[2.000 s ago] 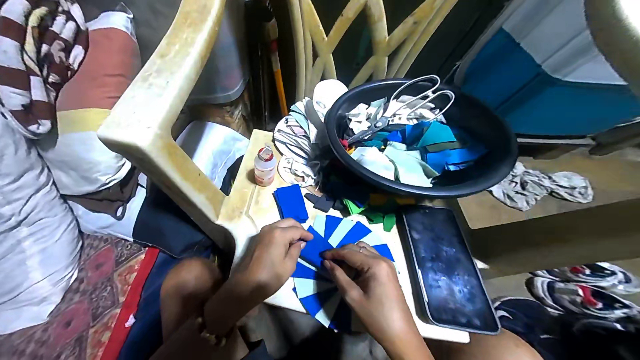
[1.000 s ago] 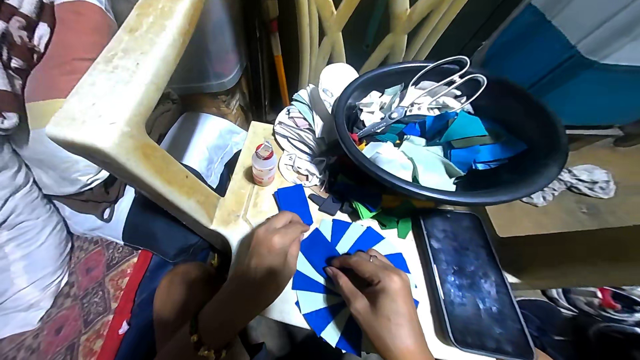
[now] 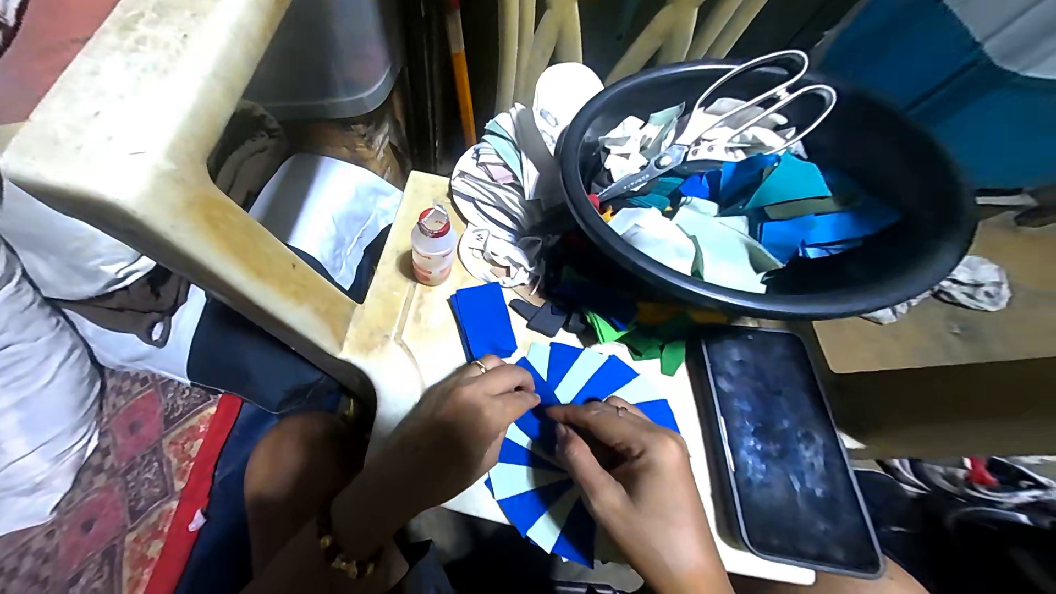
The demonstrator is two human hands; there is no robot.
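A round fan of blue and pale green fabric strips [image 3: 536,503] lies on the seat of a cream plastic chair [image 3: 384,318]. My left hand [image 3: 470,421] has its thumb and fingertips pinched on a blue strip [image 3: 536,392] at the upper left of the fan. My right hand [image 3: 635,462] presses its thumb and index finger on the strips near the fan's middle, close to the left fingertips. A small stack of blue fabric pieces [image 3: 485,320] lies just above my left hand.
A black basin [image 3: 767,305] holds fabric scraps and metal scissors [image 3: 701,136]. A small plastic bottle [image 3: 433,247] stands left of layered cloth pieces [image 3: 503,190]. A smartphone [image 3: 784,445] lies at the right, green scraps [image 3: 652,342] behind the fan, and the chair's armrest [image 3: 132,140] rises left.
My left hand has moved right from the fan's left edge onto its upper strips, beside my right fingertips. The view has moved closer.
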